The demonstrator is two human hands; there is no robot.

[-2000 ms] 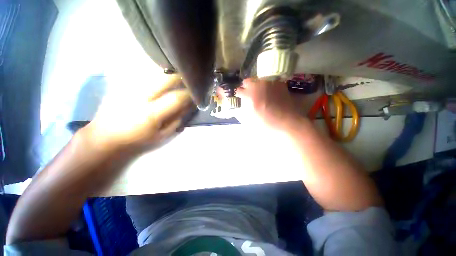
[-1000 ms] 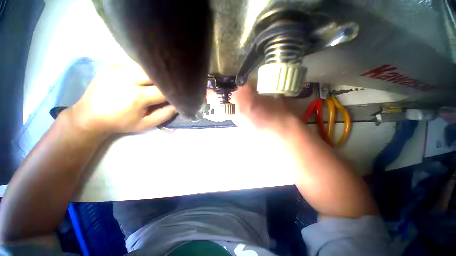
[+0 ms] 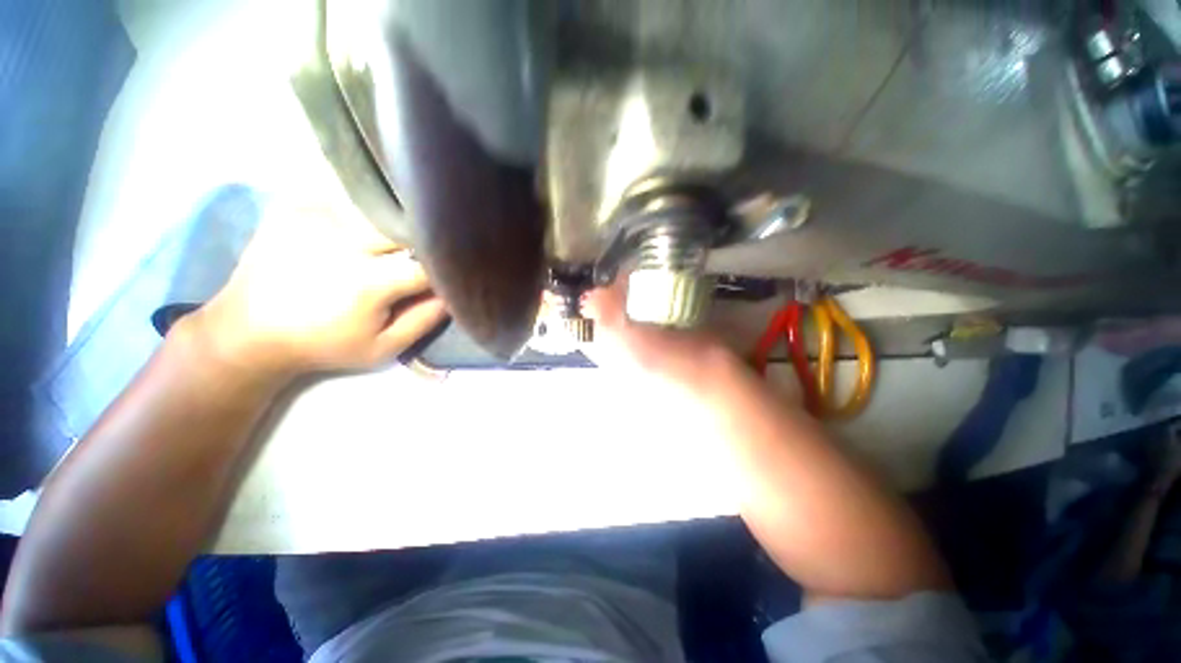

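Note:
The grey sewing machine head [image 3: 829, 130] fills the top, with a cream tension knob [image 3: 667, 295] and a small brass knob [image 3: 578, 329] below it. A dark fabric piece [image 3: 490, 347] lies at the needle area, bleached by glare. My left hand [image 3: 324, 304] lies on it from the left with bent fingers, holding it down at its edge; some fingertips are behind the head. My right hand [image 3: 648, 347] is right of the needle area. Its fingers are overexposed and partly hidden by the knobs, so its grip cannot be seen.
Scissors with red and yellow-orange handles [image 3: 844, 363] lie right of my right hand. A dark blue cloth strip [image 3: 991, 412] hangs near the right table edge. Pale bluish cloth [image 3: 194, 279] lies left of my left hand. The white table [image 3: 518, 453] is glaring; a blue crate [image 3: 240, 609] is below.
The camera view has shifted, so the head, knobs and scissors sit lower. Since the oldest frame, my left hand has moved left from the needle area. My right hand stays beside it.

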